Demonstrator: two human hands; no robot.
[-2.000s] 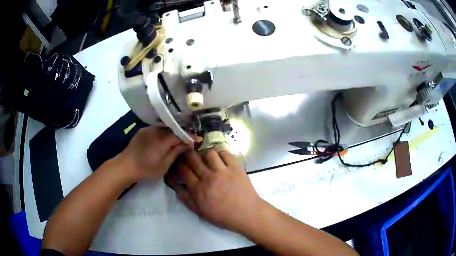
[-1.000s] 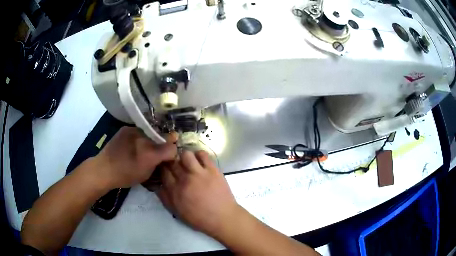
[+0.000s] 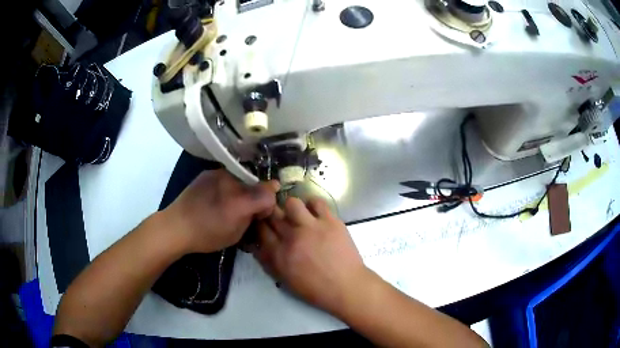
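A black fabric bag panel (image 3: pixel 197 282) lies under my hands, left of the needle. Its rounded lower corner with a pale stitched line shows below my left wrist. My left hand (image 3: pixel 228 207) pinches the fabric edge just left of the presser foot (image 3: pixel 291 170). My right hand (image 3: pixel 306 248) holds the edge right beside it, with fingers curled in front of the foot. The fingertips almost touch. The white sewing machine (image 3: pixel 408 88) stands over the work. The needle and the pinched edge are mostly hidden by the hands and machine head.
Stacked black bag pieces (image 3: pixel 71 112) sit at the far left, above a flat black strip (image 3: pixel 66 231). Thread snips (image 3: pixel 435 192) with looped black cord (image 3: pixel 500 215) lie on the bed at right. A brown tab (image 3: pixel 559 209) is beyond them. A blue crate (image 3: pixel 578 292) is at lower right.
More of the panel's rounded corner shows below my left wrist, and its yellow label is no longer visible. Both hands stay at the presser foot. The camera view has shifted.
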